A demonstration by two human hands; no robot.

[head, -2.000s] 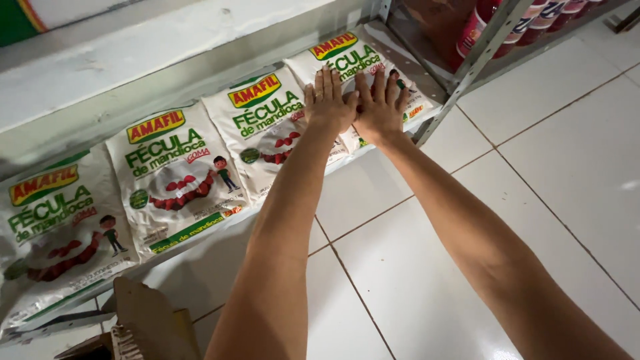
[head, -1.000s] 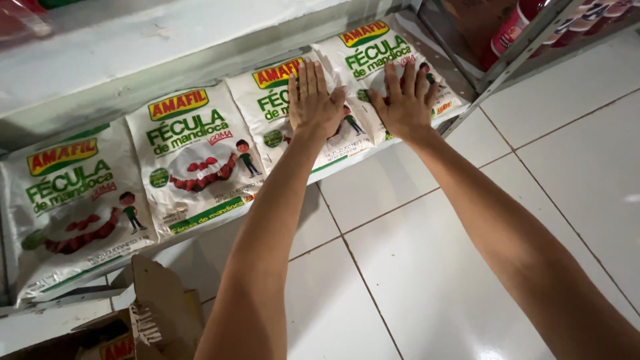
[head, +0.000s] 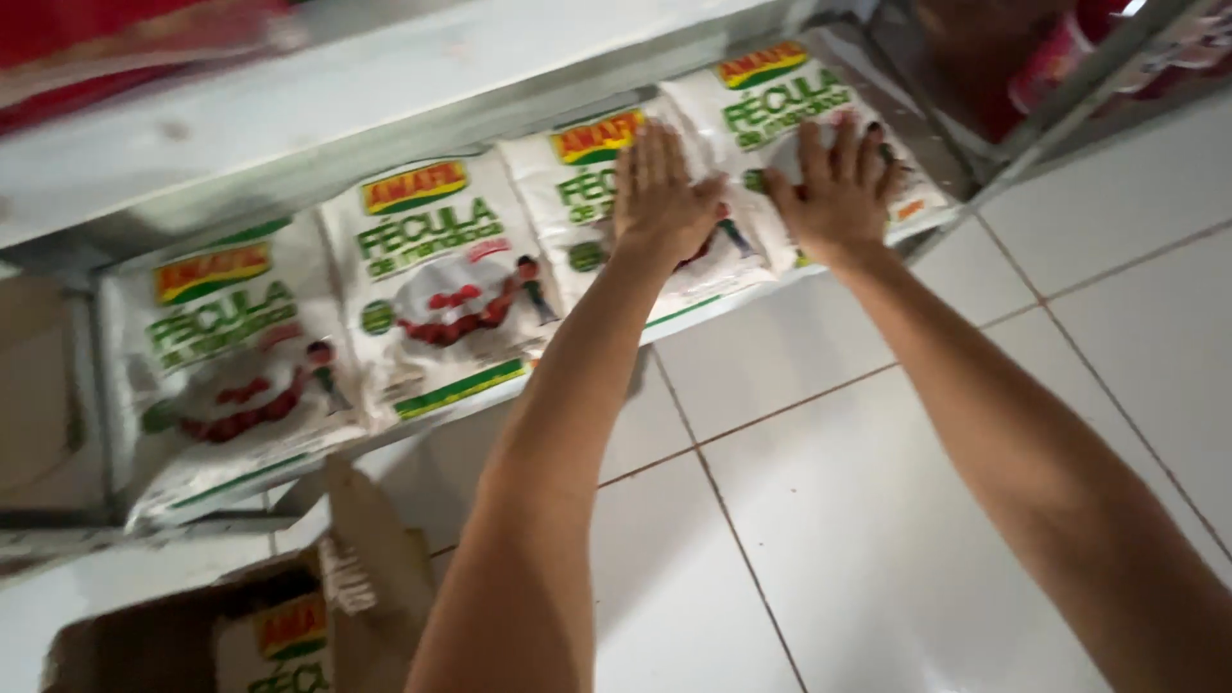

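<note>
Several white plastic bags of Amafil cassava starch lie flat, side by side, along a metal shelf. My left hand rests palm down, fingers spread, on the third bag from the left. On the rightmost bag lies my right hand, also palm down with its fingers apart. Neither hand grips anything. The second bag and the leftmost bag lie untouched to the left of my hands. The picture is slightly blurred.
An open cardboard box with another starch bag in it stands at the lower left. A white upper shelf edge runs above the bags, with red packages on it. Red containers are at the upper right, beyond a metal shelf post.
My left hand has moved left, from the rightmost bag to the third bag. My right hand stays on the rightmost bag. The view has shifted, showing more of the box.
</note>
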